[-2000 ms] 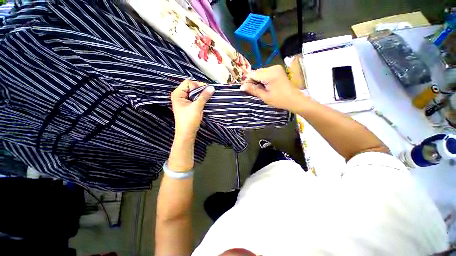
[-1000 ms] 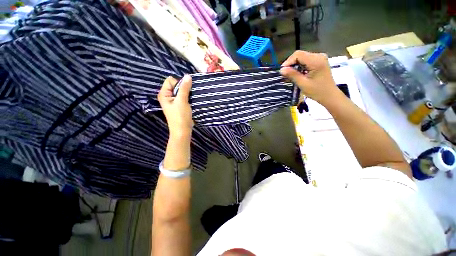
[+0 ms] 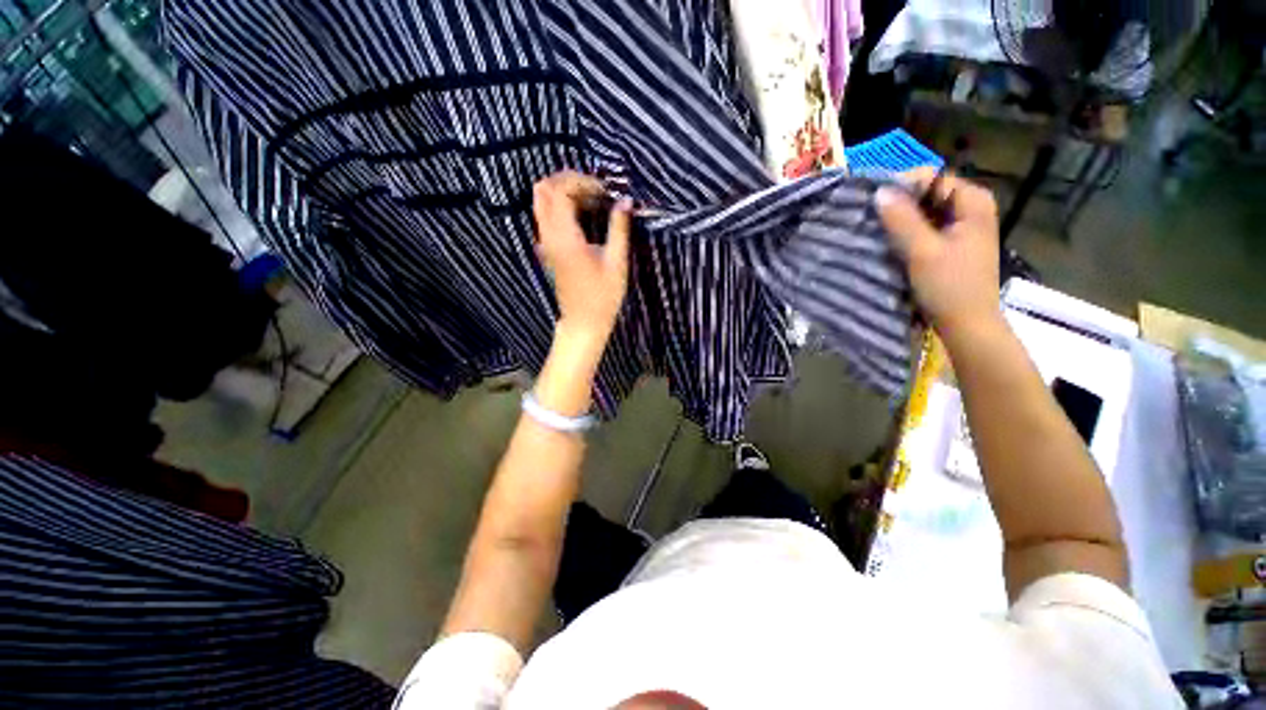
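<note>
A navy-and-white striped garment (image 3: 458, 250) hangs in front of me, with plain black bands across its body. Its striped sleeve (image 3: 833, 257) stretches between my hands, twisted near the middle and blurred at its right end. My left hand (image 3: 583, 257) pinches fabric at the sleeve's left part, near the garment body. My right hand (image 3: 947, 250) holds the sleeve's upper right end. A small dark thing shows in the fingers of my right hand; I cannot tell what it is.
A cream floral garment (image 3: 778, 97) hangs behind the sleeve, with a blue stool (image 3: 896, 150) beyond it. A white table (image 3: 1159, 458) with a black phone (image 3: 1076, 408) and a plastic-wrapped packet (image 3: 1227, 430) is at right. More striped clothes (image 3: 153, 596) are at lower left.
The view has swung left. The sleeve, flat and taut one second ago, is now twisted and hangs down at its right end. My left hand has shifted its hold towards the garment body.
</note>
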